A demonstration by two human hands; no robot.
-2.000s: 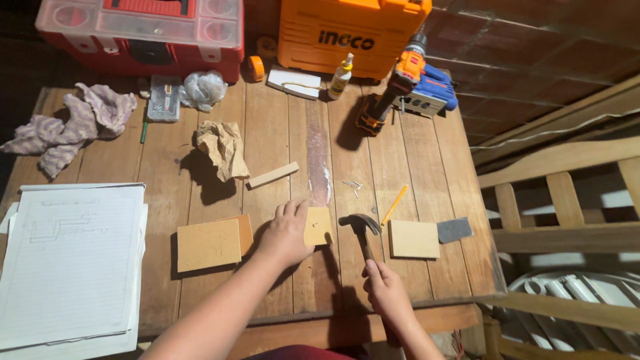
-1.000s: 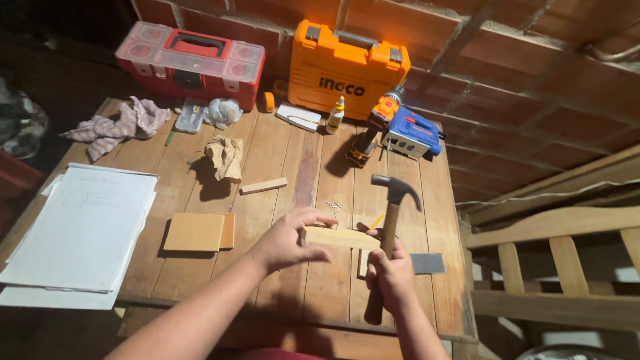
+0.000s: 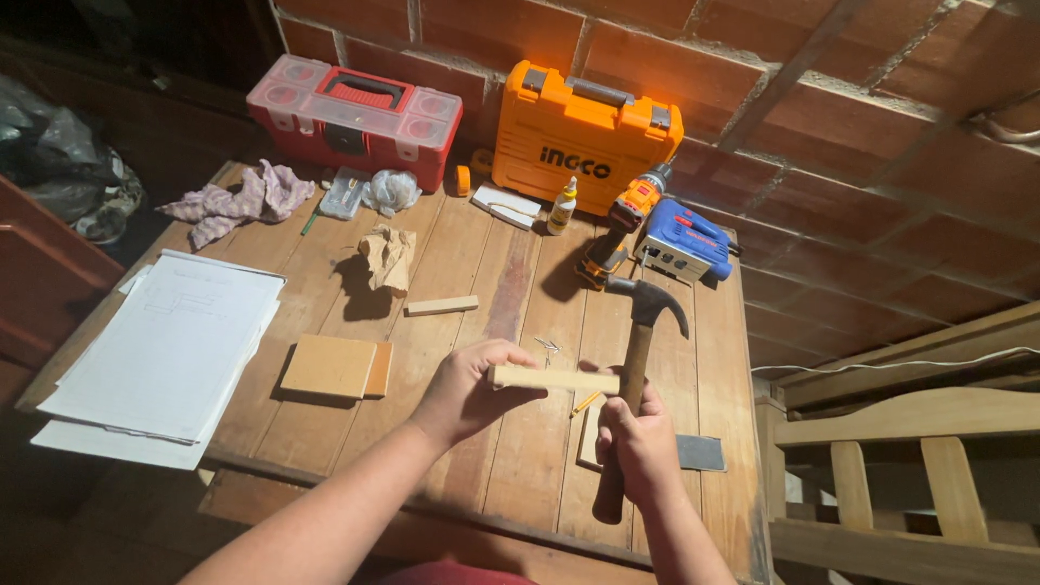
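My left hand [image 3: 479, 388] grips the left end of a pale wooden piece [image 3: 556, 379], seen edge-on above the table. In my right hand [image 3: 638, 431] is a claw hammer [image 3: 636, 349], held upright by its wooden handle, while fingers behind it touch the piece's right end. Several nails [image 3: 547, 347] lie on the table just beyond the piece. A yellow pencil [image 3: 585, 404] and a pale wood block [image 3: 591, 439], partly hidden by my right hand, lie below, beside a dark grey sheet [image 3: 700, 452].
Wood squares [image 3: 329, 366], a wood strip [image 3: 443, 305], crumpled brown paper [image 3: 390, 258] and paper sheets [image 3: 162, 349] lie leftward. Behind stand a red toolbox [image 3: 357, 122], an orange case [image 3: 589, 138], a glue bottle [image 3: 562, 209], a cordless drill [image 3: 624, 223] and a blue jigsaw [image 3: 684, 241].
Two seconds ago my left hand was on a piece on the table; the wooden piece is now raised between both hands. The hammer has turned from head low to upright. The view has tilted up.
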